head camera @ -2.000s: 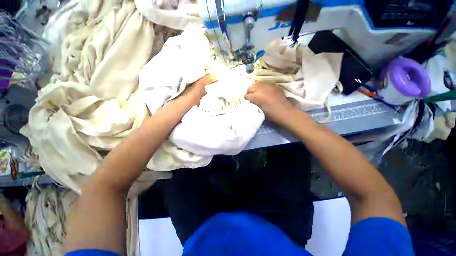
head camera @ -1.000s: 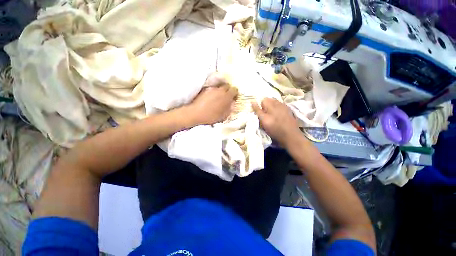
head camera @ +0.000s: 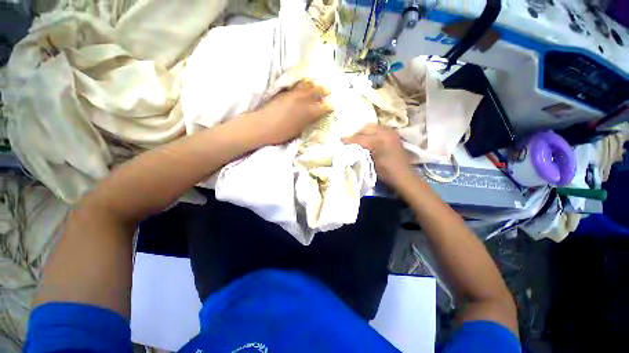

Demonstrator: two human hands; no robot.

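Note:
A cream garment piece (head camera: 265,183) lies bunched at the needle area and hangs over the table's front edge. Its gathered, puckered part runs between my hands. My left hand (head camera: 298,110) rests on the cloth left of the gathers, fingers closed on it. My right hand (head camera: 378,146) grips the cloth's right side, in front of the needle. The needle area (head camera: 376,65) of the white sewing machine (head camera: 476,52) is just beyond my hands. The presser foot and fingertips are partly lost in lamp glare and cloth.
A large beige garment heap (head camera: 103,89) lies at the left. A loose cream piece (head camera: 448,114) lies right of the needle, beside a black flat rectangle (head camera: 486,131). A purple ring roll (head camera: 553,157), a green handle (head camera: 581,193) and a ruler strip (head camera: 483,182) are at the right.
Since two seconds ago the view has shifted, and gathered cloth now shows between my hands. Since one second ago my left hand and the cloth have moved slightly toward the needle.

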